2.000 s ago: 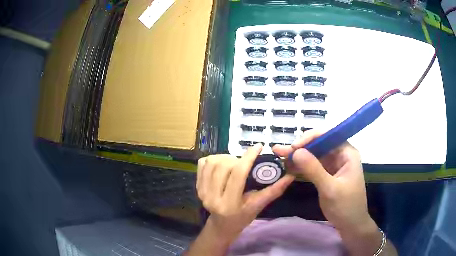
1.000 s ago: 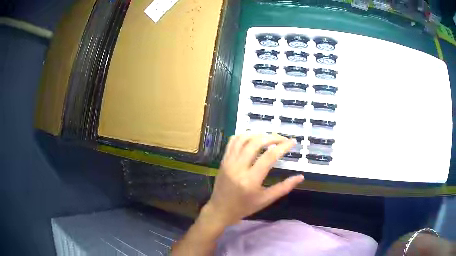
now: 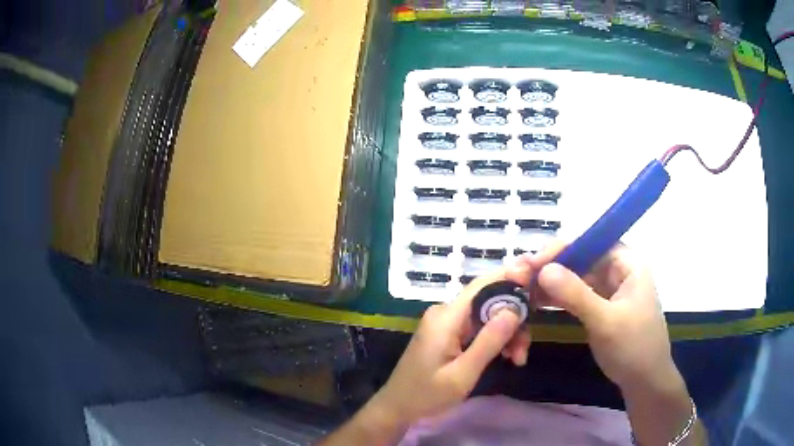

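Note:
My left hand (image 3: 454, 350) holds a round component (image 3: 500, 307), black-rimmed with pale rings, its thumb on the face. My right hand (image 3: 614, 315) grips a blue pen-like tool (image 3: 616, 219) tilted up to the right, with a dark red cord from its rear. The tool's front end is at the component's edge; its tip is hidden by fingers. Both hands are at the front edge of a white holding tray (image 3: 696, 218). Black components (image 3: 485, 167) stand on edge in three columns on the tray's left part.
A cardboard sheet (image 3: 261, 148) with a white label (image 3: 268, 32) covers a stack of clear trays to the left. Clear trays (image 3: 557, 10) line the back of the green mat (image 3: 531, 52). Yellow tape (image 3: 374, 320) edges the bench. More trays (image 3: 270, 348) are below it.
One second ago my left hand was open over the tray's front-left and my right hand was mostly out of view. Now my left hand holds a component and my right hand holds the blue tool against it.

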